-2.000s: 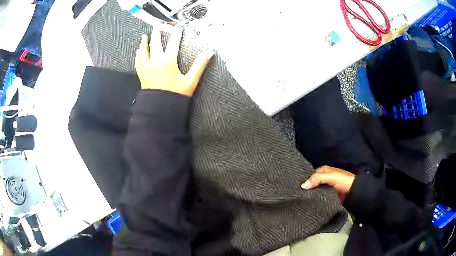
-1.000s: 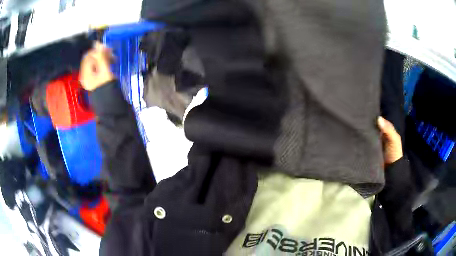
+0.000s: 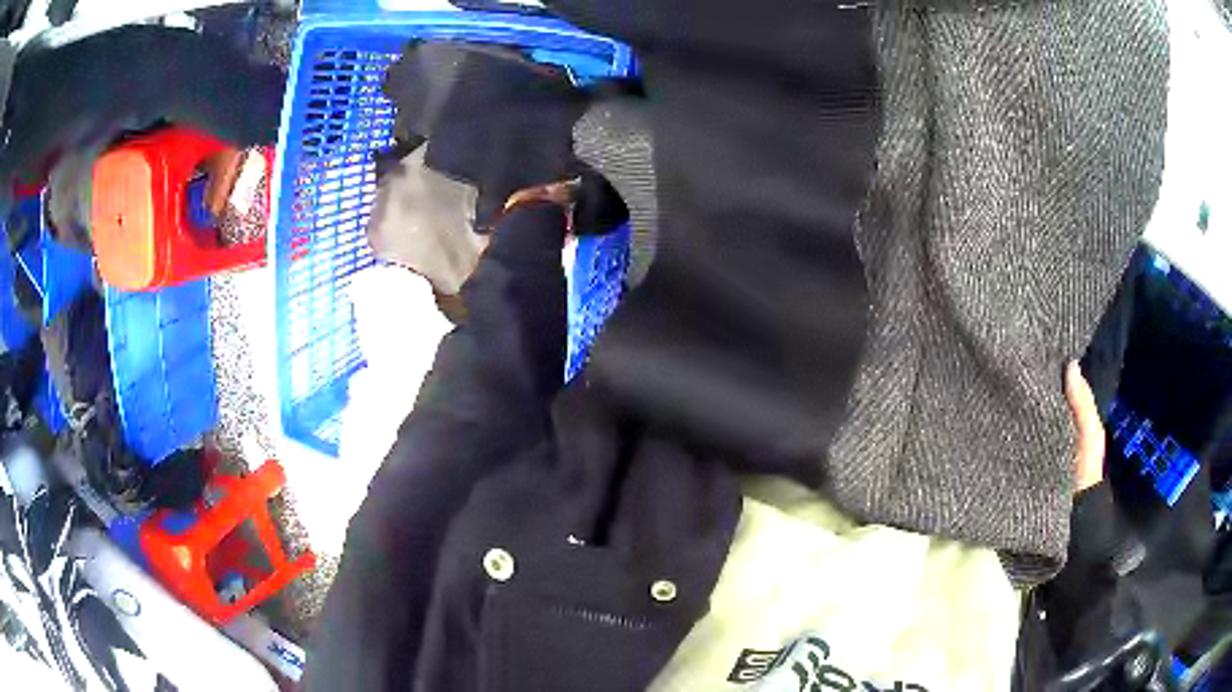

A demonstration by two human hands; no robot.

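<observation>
A large garment piece hangs over the table edge and my lap, with a dark grey herringbone part (image 3: 1000, 270) on the right and a plain black part (image 3: 757, 257) on the left. My right hand (image 3: 1085, 426) holds its lower right edge, with most fingers hidden behind the cloth. My left hand (image 3: 541, 196) is in the blue basket (image 3: 318, 243), among dark and grey-brown cut pieces (image 3: 430, 216). Only a blurred sliver of this hand shows beyond the sleeve, so its grip cannot be told.
A red stool (image 3: 135, 216) stands left of the basket, with another red stool (image 3: 223, 541) lower left. A blue crate (image 3: 162, 358) is at the left. White material (image 3: 392, 325) lies at the basket's near side. More blue plastic (image 3: 1155, 453) shows at the far right. The white table (image 3: 1196, 176) is at upper right.
The view has turned left and down from the table to the basket. My left hand has left the herringbone cloth and moved into the basket. My right hand stays at the cloth's edge.
</observation>
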